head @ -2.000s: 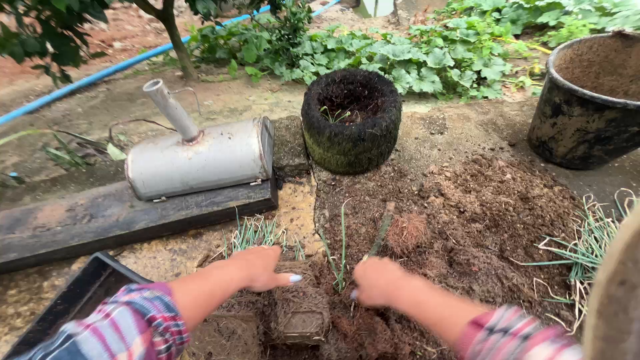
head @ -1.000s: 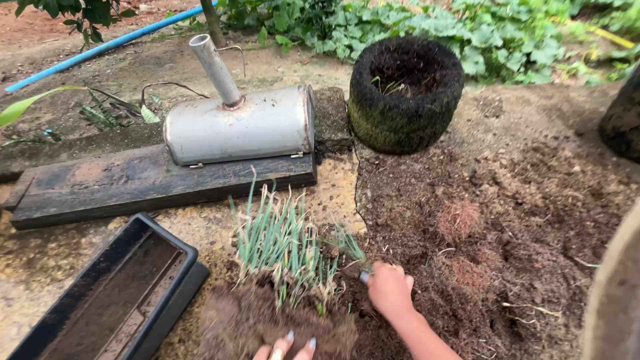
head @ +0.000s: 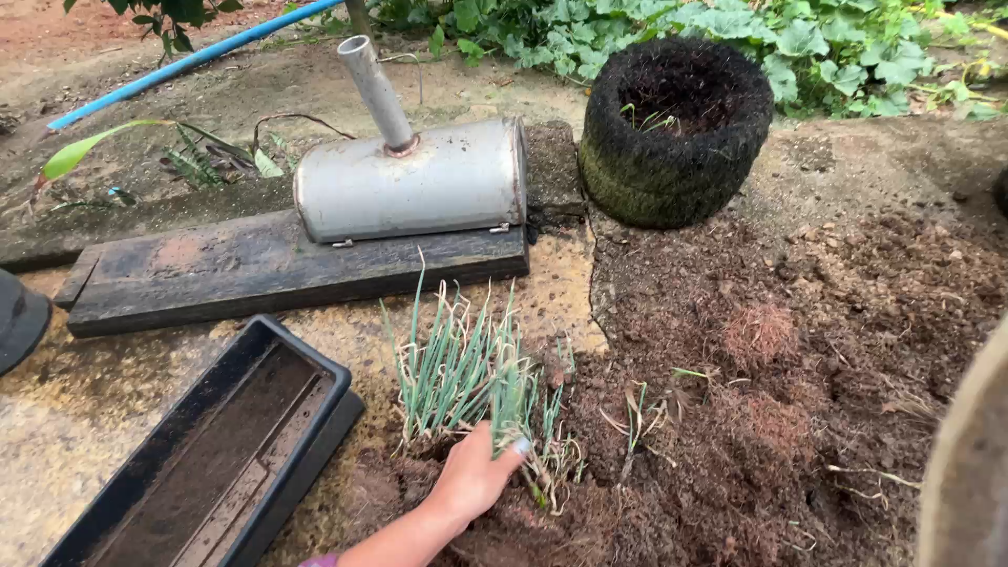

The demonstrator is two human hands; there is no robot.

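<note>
My left hand [head: 472,476] reaches in from the bottom, its fingers and thumb closed around the lower stems of a small bunch of green onion shoots [head: 510,394]. Directly left of it stands a thicker clump of green onion plants [head: 441,382], with some dry, curled tips. Pale stems and roots show just right of my thumb. A small loose shoot [head: 635,417] lies on the dark crumbly soil [head: 709,488] further right. My right hand is out of view.
A black plastic planter trough [head: 346,382] with soil inside lies at lower left. Behind are a metal cylinder with a pipe [head: 409,185] on a dark wooden plank [head: 299,287] and a round fibrous pot [head: 669,173]. A blurred curved edge [head: 965,472] rises at right.
My left hand has moved from the near edge of the soil up to the onion shoots and taken hold of some. My right hand, earlier beside the clump, has left the view.
</note>
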